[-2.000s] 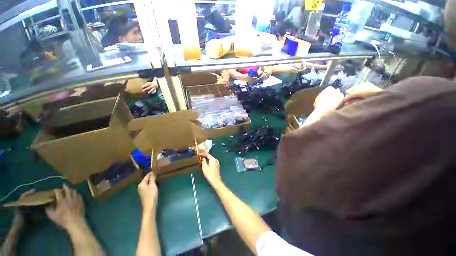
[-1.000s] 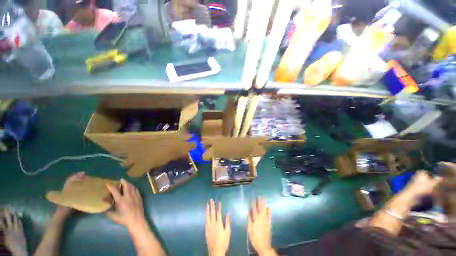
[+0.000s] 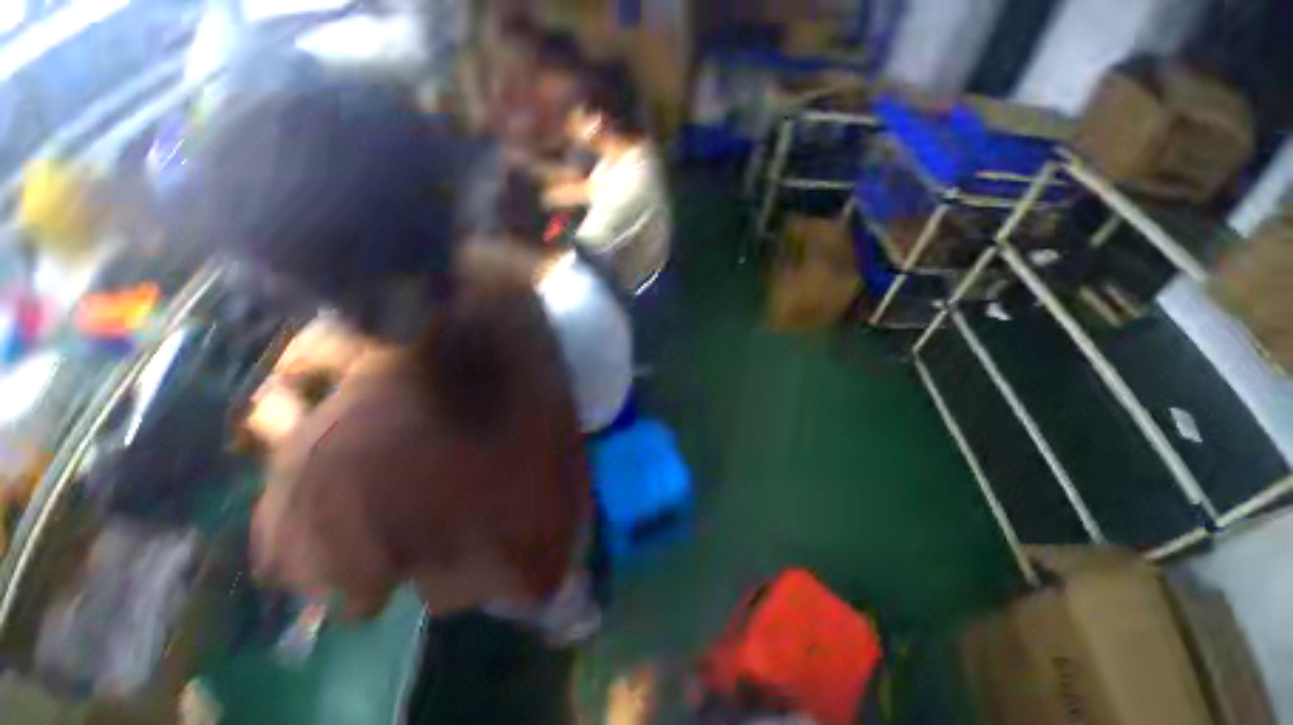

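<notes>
The view is badly blurred. A corner of the green bench (image 3: 333, 677) shows at the bottom left, with a blurred pale, shiny pile (image 3: 121, 602) at its left. A small skin-coloured patch lies at the bottom edge left of the bench corner, and another at the bottom centre. They may be parts of my hands, but I cannot tell, nor whether they hold anything. The packing boxes cannot be made out.
A person in a brown top and dark cap (image 3: 440, 467) sits close at the bench. A blue stool (image 3: 641, 482) and red stool (image 3: 805, 649) stand on the green floor (image 3: 773, 439). At right are a tube rack (image 3: 1042, 305) and large carton (image 3: 1106, 644).
The view has swung right, away from the boxes to the floor and racks. My two hands, open on the bench a second ago, are no longer clearly seen.
</notes>
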